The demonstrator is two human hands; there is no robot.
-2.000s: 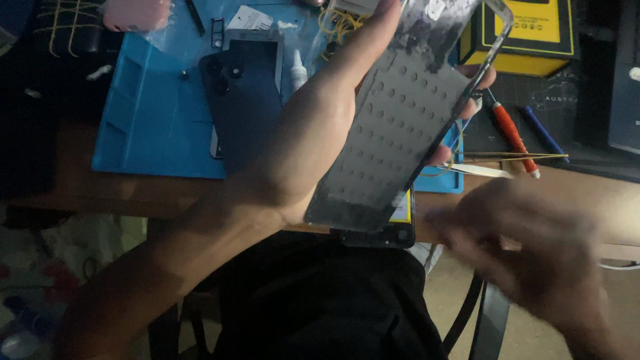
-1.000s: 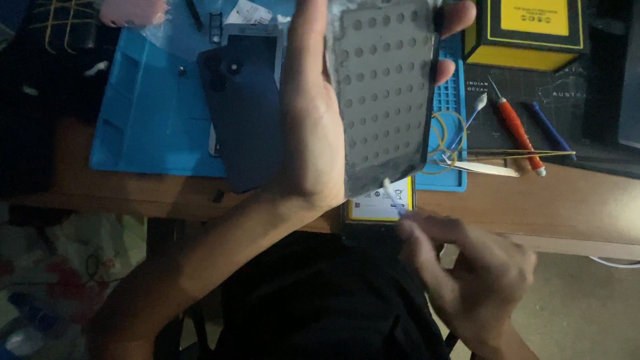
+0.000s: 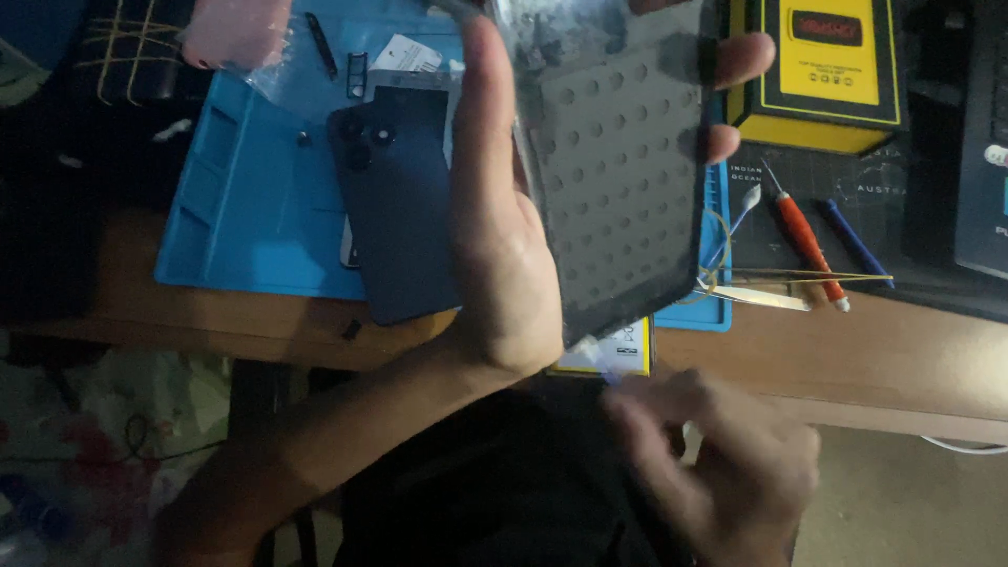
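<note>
My left hand [image 3: 508, 260] grips a phone's display assembly [image 3: 622, 181] by its long sides, its grey backing with rows of round dimples facing up. My right hand [image 3: 709, 449], blurred, pinches a small blue-stemmed swab [image 3: 606, 366] whose whitish tip is at the panel's lower edge. Below the panel a phone part with a yellow-edged battery [image 3: 630, 346] lies partly hidden. A dark blue phone back cover [image 3: 405, 213] with camera rings rests on the blue mat, left of my left hand.
Around the blue silicone mat [image 3: 276, 268] lie an orange-handled screwdriver [image 3: 803, 232], a blue pry tool [image 3: 858, 240], tweezers [image 3: 756, 298], another cotton swab [image 3: 744, 209] and a yellow-and-black tool box [image 3: 827, 138]. A pink case in plastic [image 3: 240, 31] is at the upper left.
The display assembly was tilted two seconds ago and stands more upright in view now. My right hand has moved left, bringing the swab to the panel's lower edge.
</note>
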